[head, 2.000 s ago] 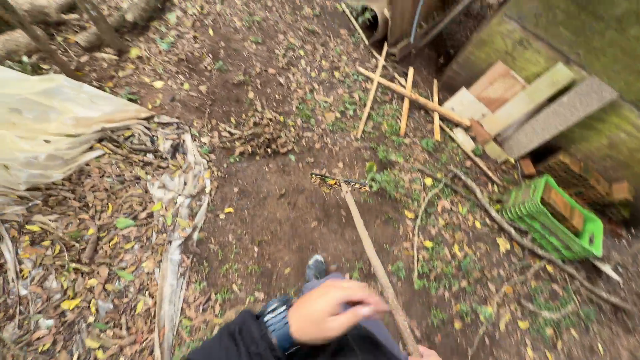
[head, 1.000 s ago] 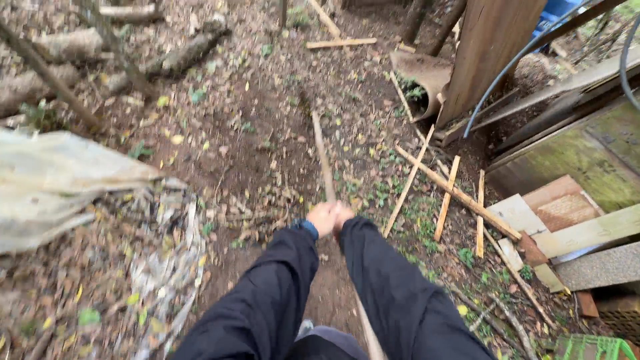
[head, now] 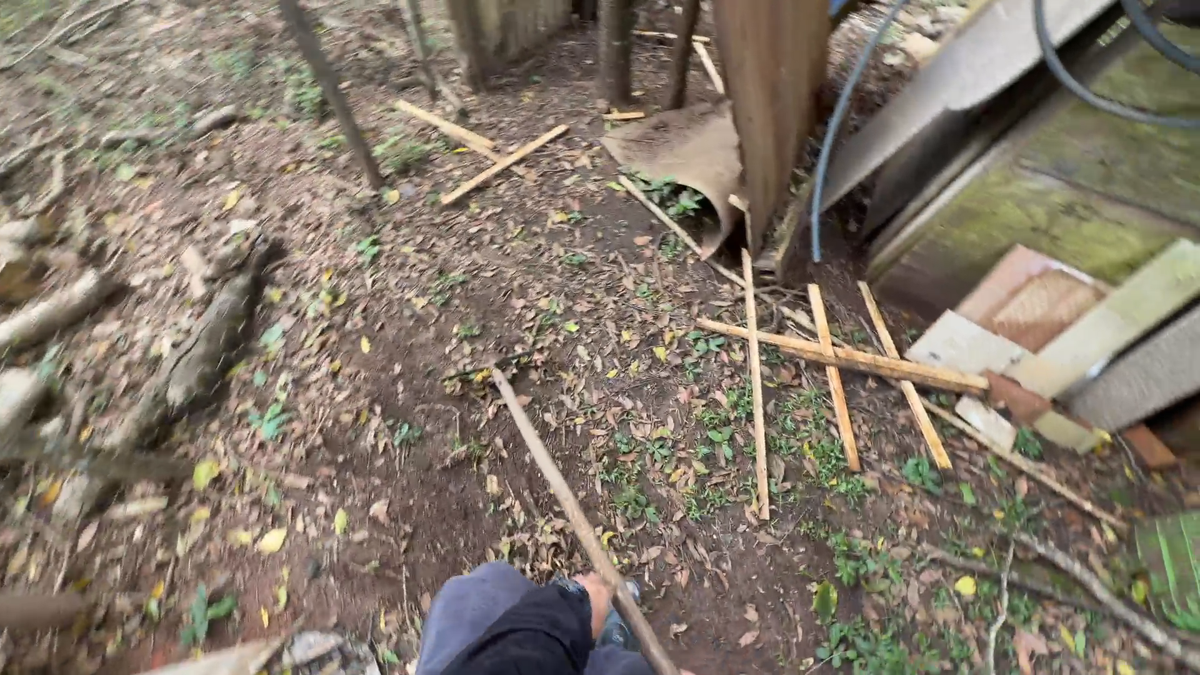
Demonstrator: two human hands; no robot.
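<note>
A long wooden handle (head: 574, 511) runs from the bottom edge up to a thin, dark rake-like head (head: 487, 367) lying on leaf-strewn soil. My left hand (head: 594, 602), below a dark sleeve and a wristband, is closed around the lower handle, which partly covers it. Of my right hand (head: 687, 671), only a sliver shows at the bottom edge, right beside the handle; its fingers are out of view. Dry leaves (head: 525, 553) lie around the handle and near my shoe (head: 619, 630).
Several thin wooden strips (head: 756, 394) lie crossed on the right, by stacked boards (head: 1041, 319). A bent brown sheet (head: 689, 164) lies beside a wooden post (head: 773, 112). A blue hose (head: 832, 141) hangs there. A log (head: 211, 337) lies left; a green crate (head: 1172, 562) is at the right edge.
My left hand was open above the handle two seconds ago and is now closed on it. One second ago both hands were together on the handle, farther forward. The view has shifted.
</note>
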